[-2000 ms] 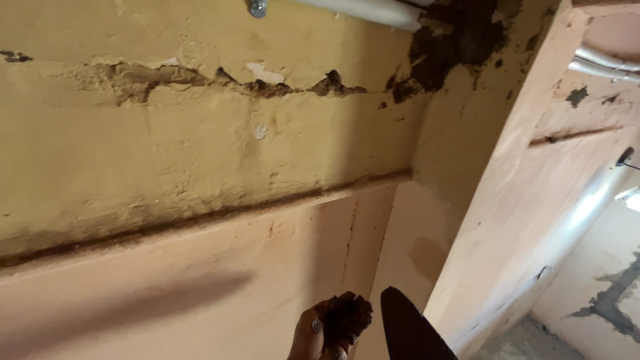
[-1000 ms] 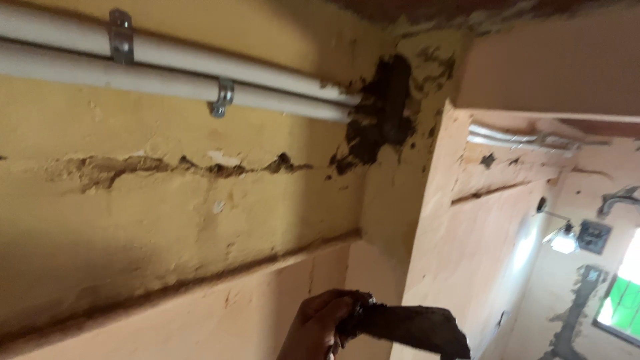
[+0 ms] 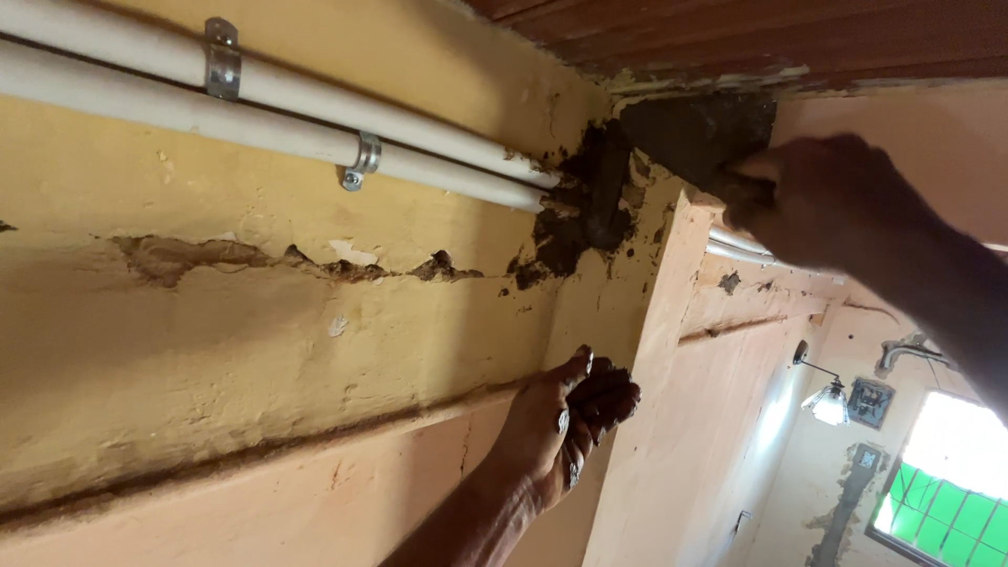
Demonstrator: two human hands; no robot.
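My right hand (image 3: 819, 197) grips a dark, flat trowel-like blade (image 3: 701, 130), raised against the top corner of the wall just below the ceiling. Beside the blade's left edge, wet dark mortar (image 3: 587, 209) covers the wall around the ends of two white pipes (image 3: 441, 146). Lower down, my left hand (image 3: 563, 421) is cupped in front of the wall ledge, its fingers curled around a lump of dark mortar (image 3: 606, 394). Mortar is smeared over the fingertips. The trowel's handle is hidden by my right hand.
Metal clamps (image 3: 224, 59) hold the pipes to the yellow wall. A broken crack (image 3: 339, 268) runs below them, above a ledge (image 3: 299, 449). A wooden ceiling (image 3: 756, 39) is overhead. Beyond the pillar edge (image 3: 638, 394) are a wall lamp (image 3: 828, 403) and a barred window (image 3: 929, 480).
The blade, low beside my left hand one second ago, is now up at the ceiling corner in my right hand. The view has shifted upward since the first frame.
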